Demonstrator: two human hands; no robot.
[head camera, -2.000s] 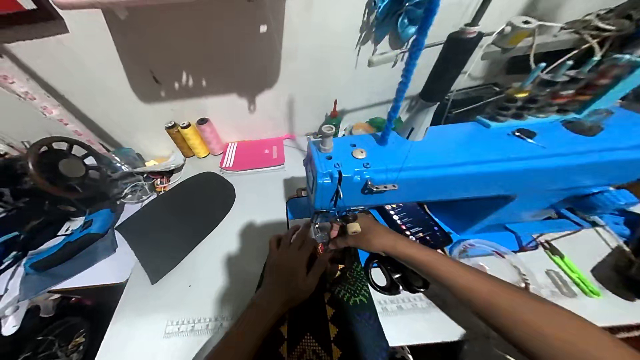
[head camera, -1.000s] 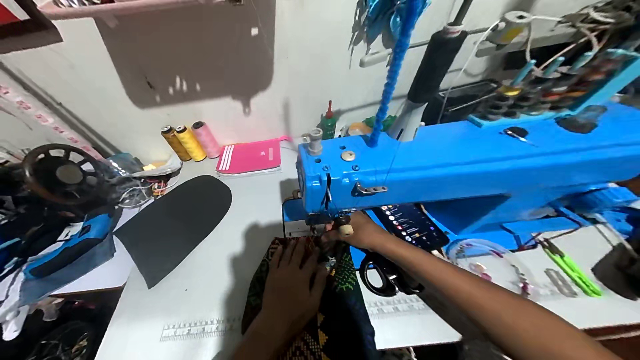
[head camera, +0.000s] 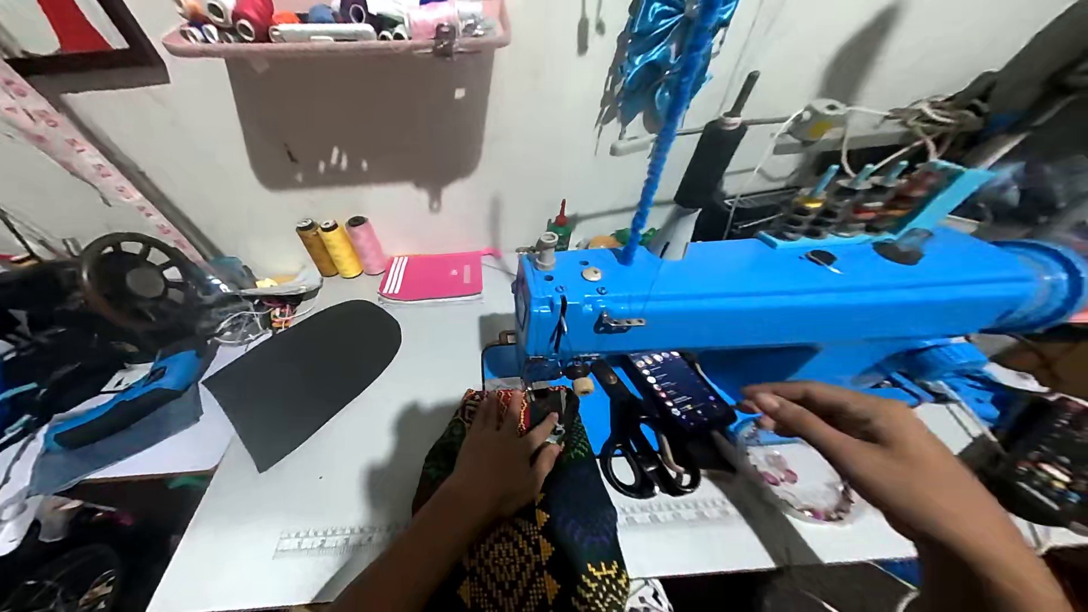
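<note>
Patterned dark fabric (head camera: 510, 544) with yellow and green woven motifs lies on the table, its upper edge at the needle area of a blue sewing machine (head camera: 765, 289). My left hand (head camera: 501, 450) presses down on this fabric just in front of the presser foot, fingers spread. Raised over the table to the right, my right hand (head camera: 850, 433) has its thumb and index finger near each other; whether anything thin is between them cannot be told. Black-handled scissors (head camera: 629, 450) and a lit smartphone (head camera: 680, 391) lie between the hands. The needle itself is hard to make out.
A dark rounded template (head camera: 314, 374) lies left of the fabric. Thread cones (head camera: 340, 248) and a pink pouch (head camera: 432, 277) stand and lie near the wall. A clear round dish (head camera: 799, 476) with small pink pieces is under my right hand. A ruler scale (head camera: 340, 541) marks the table's front.
My right hand has left the needle area and moved right, above the dish. My left hand remains on the fabric. More of the scissors and smartphone shows.
</note>
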